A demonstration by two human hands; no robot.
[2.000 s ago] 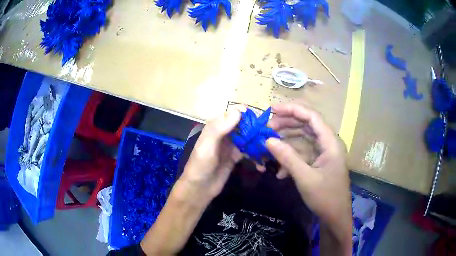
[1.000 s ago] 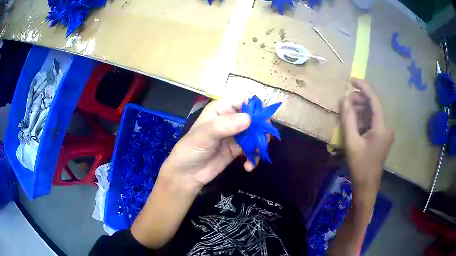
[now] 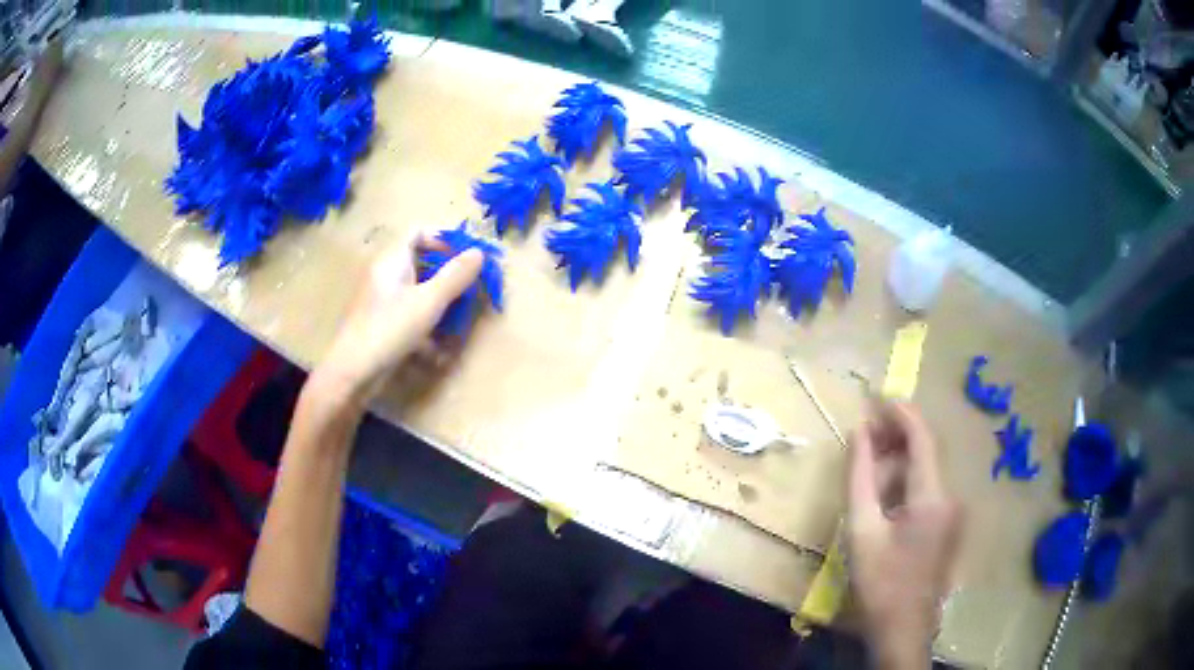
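My left hand point(image 3: 399, 308) is shut on a spiky blue hair piece point(image 3: 469, 278) at the cardboard surface, left of the other set-out pieces. Several spiky pieces point(image 3: 596, 233) lie singly or touching in the middle. My right hand point(image 3: 901, 491) is over the yellow tape point(image 3: 904, 363), slightly blurred, fingers curled; whether it holds anything cannot be told. The white glue dish point(image 3: 737, 428) has a thin stick resting on it. Another thin stick point(image 3: 814, 399) lies right of the dish. Two small blue strand pieces point(image 3: 987, 386) lie right of the tape.
A heap of spiky pieces point(image 3: 275, 144) is at the back left. A whitish translucent blob point(image 3: 922, 267) stands above the tape. Rounded blue parts point(image 3: 1089, 461) and a metal rod are at far right. Below the bench are blue crates point(image 3: 164, 406) and a red stool point(image 3: 170, 556).
My left hand has moved from in front of my body to the left over the bench with the spiky piece. My right hand let go of the piece and moved right. The view has shifted, showing more bench.
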